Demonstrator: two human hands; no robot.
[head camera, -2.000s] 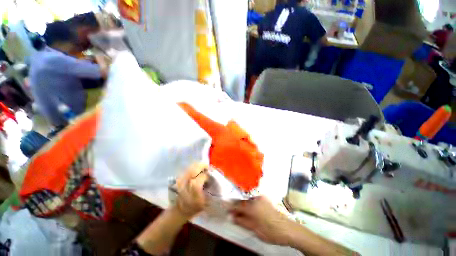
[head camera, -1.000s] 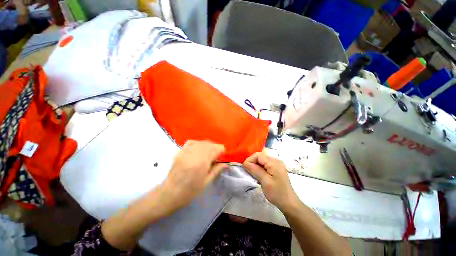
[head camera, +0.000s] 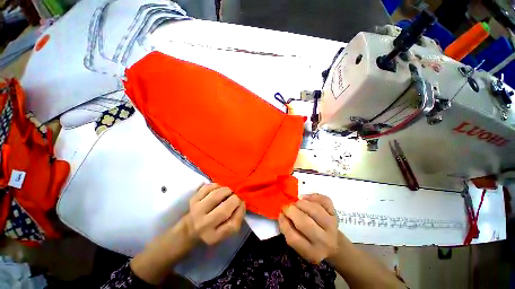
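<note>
An orange fabric panel (head camera: 209, 124) lies on the white table left of the sewing machine head (head camera: 361, 84), its near edge pulled toward me. My left hand (head camera: 217, 213) grips its near left edge with curled fingers. My right hand (head camera: 309, 226) pinches its near right corner, where the cloth is bunched. A dark line, perhaps a zipper, runs along the panel's left edge. A white panel (head camera: 130, 192) with a small dark hole lies under and left of it. The presser foot area (head camera: 315, 134) is just right of the orange panel.
Dark red snips (head camera: 404, 165) lie by the machine bed. A red cord (head camera: 477, 217) is at the right table edge. Orange and patterned pieces (head camera: 31, 175) are piled at left. White cut pieces (head camera: 135, 28) lie upper left. An orange thread cone (head camera: 467, 42) stands behind the machine.
The view has tilted down and closer to the table. The orange panel is spread flatter and its near edge is drawn toward me. Both hands hold it lower and farther apart.
</note>
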